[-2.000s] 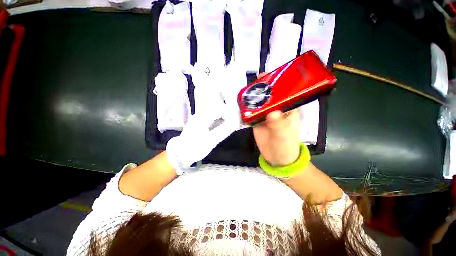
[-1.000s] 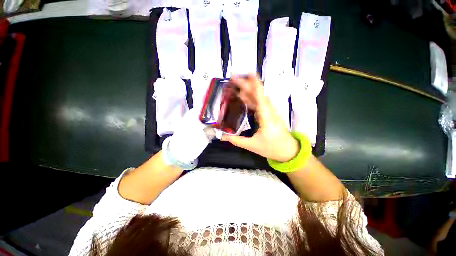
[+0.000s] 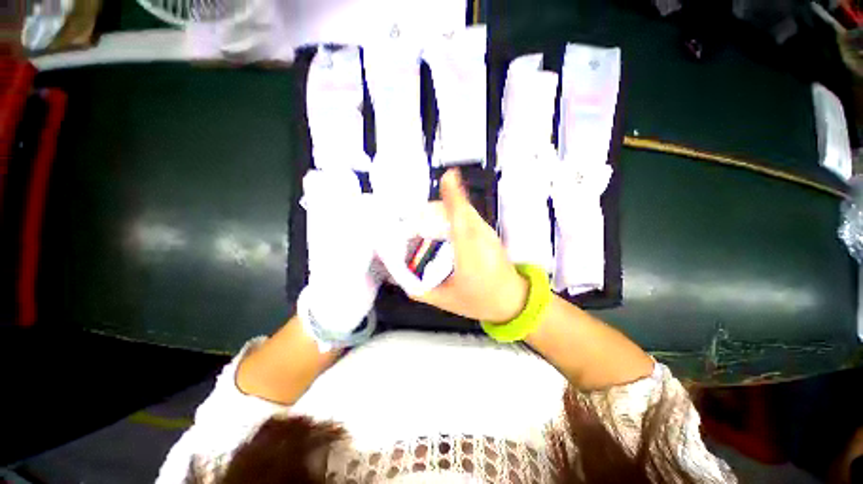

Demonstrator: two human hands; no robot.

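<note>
The red camera (image 3: 424, 253) is mostly covered by a whitish protective bag (image 3: 425, 274); only a small red and dark part shows at the bag's opening. My left hand (image 3: 355, 250), in a white glove, holds the bag from the left; its fingers merge with the white of the bags. My bare right hand (image 3: 478, 260), with a lime-green wristband, holds the bag from the right, thumb raised. A black tray (image 3: 610, 260) lies beneath, with two rows of whitish bags (image 3: 589, 113). A dark pocket shows behind my right hand.
The tray lies on a dark green bench (image 3: 180, 189). Red tray edges (image 3: 43, 208) stand at the far left. A white fan (image 3: 194, 9) is at the top left. A thin yellow-brown strip (image 3: 733, 163) runs right from the tray. A white packet (image 3: 831, 129) lies at the right.
The camera was bare in my right hand, then turned between both hands; now it is mostly inside the whitish bag. The view has shifted slightly, showing more of the fan.
</note>
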